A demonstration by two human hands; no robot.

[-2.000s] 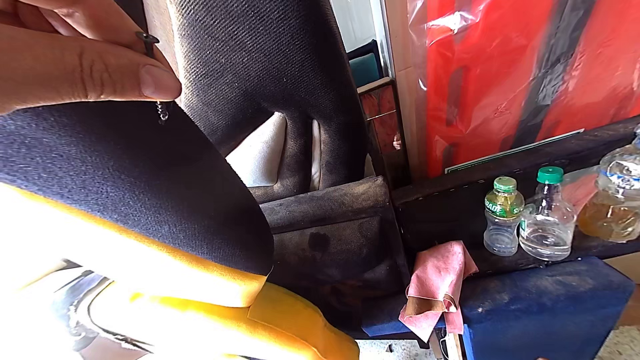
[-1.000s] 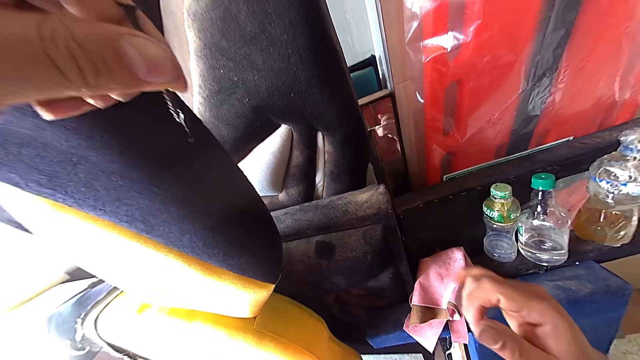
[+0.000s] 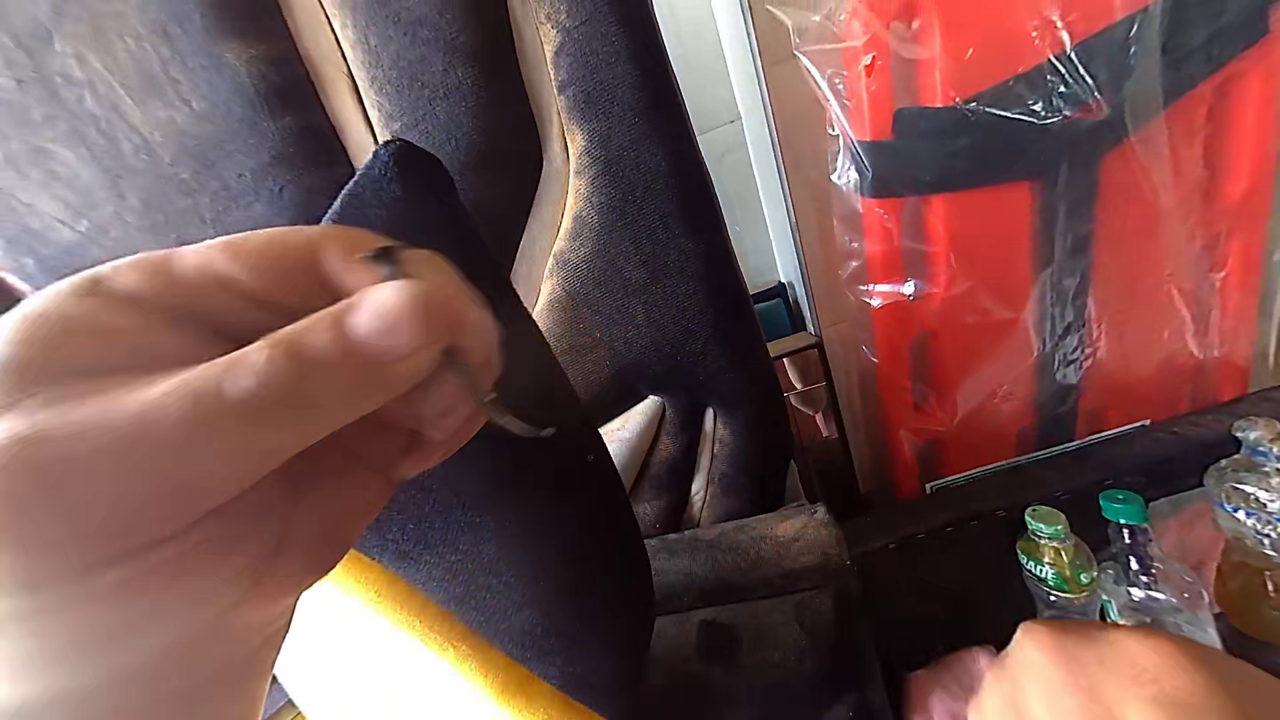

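Observation:
My left hand pinches a thin dark screw between thumb and fingers; its pointed end sticks out below them, blurred by motion. Behind it stands a dark blue fabric-covered panel with yellow trim. At the lower right edge is my right hand, blurred and cut off by the frame, in front of the plastic bottles. A bit of pink cloth shows beside its fingers; whether the hand grips it cannot be told.
Dark, dusty upholstered seat parts with pale inserts fill the middle. On the right, a red and black item is wrapped in clear plastic. Below it stand a green-labelled bottle, a green-capped bottle and a bottle of brownish liquid.
My right hand, out of view two seconds ago, came in near the pink cloth and is now in front of the bottles. My left hand has turned and sits lower with the screw. The view has shifted.

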